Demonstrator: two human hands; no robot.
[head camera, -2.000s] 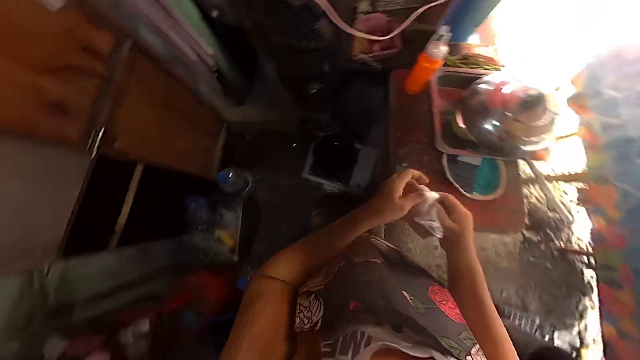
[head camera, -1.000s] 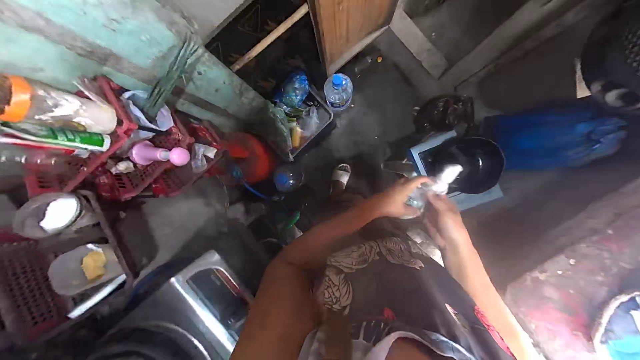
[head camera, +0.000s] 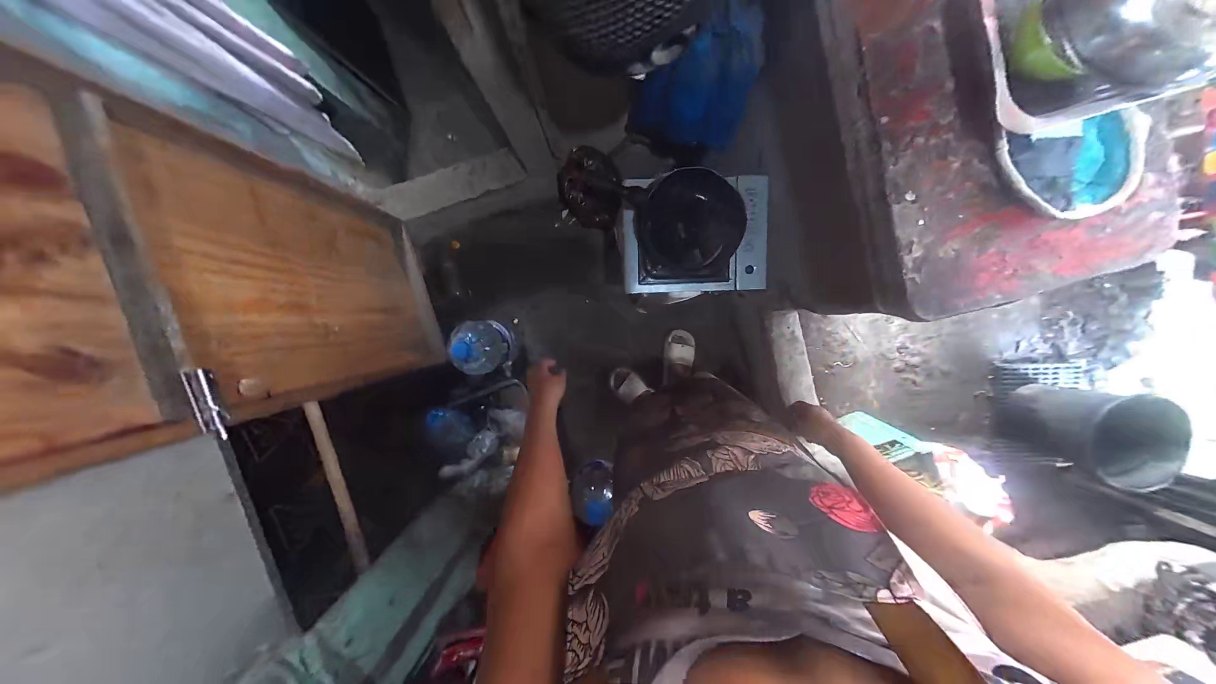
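Observation:
My left hand (head camera: 546, 380) hangs low over the dark floor, just right of a clear plastic bottle with a blue cap (head camera: 481, 347); whether anything is in it cannot be made out. My right hand (head camera: 810, 420) is down beside the patterned dark garment (head camera: 722, 513), near a pale post; its fingers are hard to see. Ahead of my feet, a black frying pan (head camera: 691, 220) rests on a portable gas stove (head camera: 751, 233). The white crumpled thing from the earlier views is not visible in either hand.
A wooden door (head camera: 275, 275) stands at left. On the right is a worn red tabletop (head camera: 931, 209) with a teal-and-white container (head camera: 1078, 166). Bottles and bags sit in a bin (head camera: 499, 388) by my left arm. A grey pipe (head camera: 1130, 437) lies at the right.
My hands were together at a white crumpled thing; now they are apart, low on either side of my body. The view has swung round strongly between frames.

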